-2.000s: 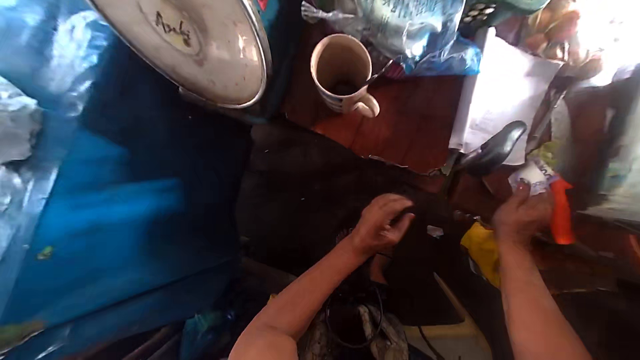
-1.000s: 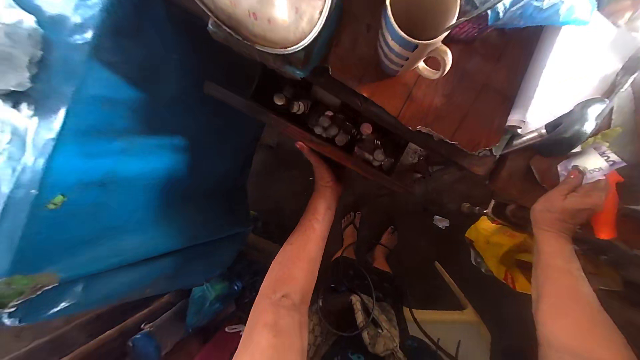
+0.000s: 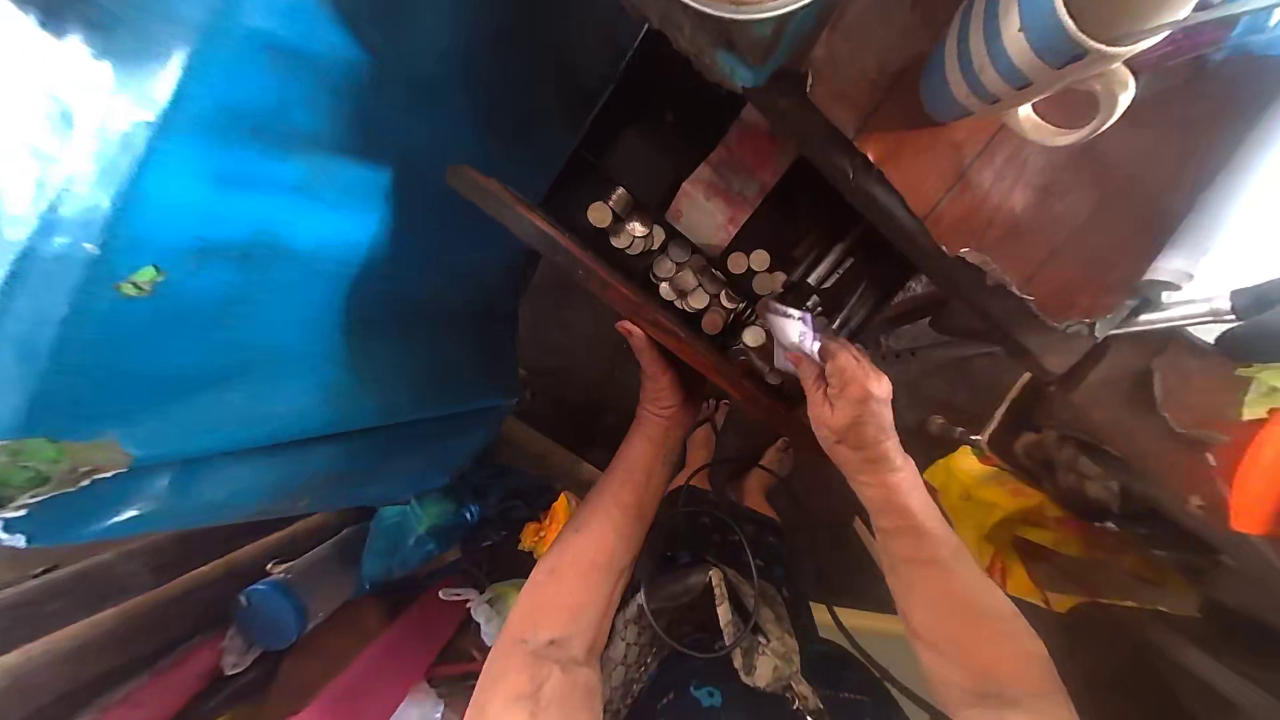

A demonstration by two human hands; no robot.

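A wooden drawer (image 3: 600, 275) stands pulled out below the tabletop, with several coins (image 3: 685, 275) along its front. My left hand (image 3: 660, 385) is at the outside of the drawer's front board, thumb up near its top edge; the other fingers are hidden beneath. Over the right end of the drawer, my right hand (image 3: 850, 400) pinches a folded banknote (image 3: 790, 330) between thumb and fingers. A red and white paper (image 3: 728, 180), perhaps a banknote, lies farther back in the drawer.
A mug with blue stripes (image 3: 1010, 60) stands on the reddish wooden tabletop (image 3: 930, 170). Blue sheeting (image 3: 250, 250) covers the surface at left. A yellow plastic bag (image 3: 1000, 520) is at lower right, an orange object (image 3: 1258, 480) at the right edge. A blue-lidded container (image 3: 272, 612) lies lower left.
The drawer, not seen open two seconds ago, now stands farther out than one second ago, showing more coins. My right hand has moved left with the banknote, from beside the tabletop to over the drawer.
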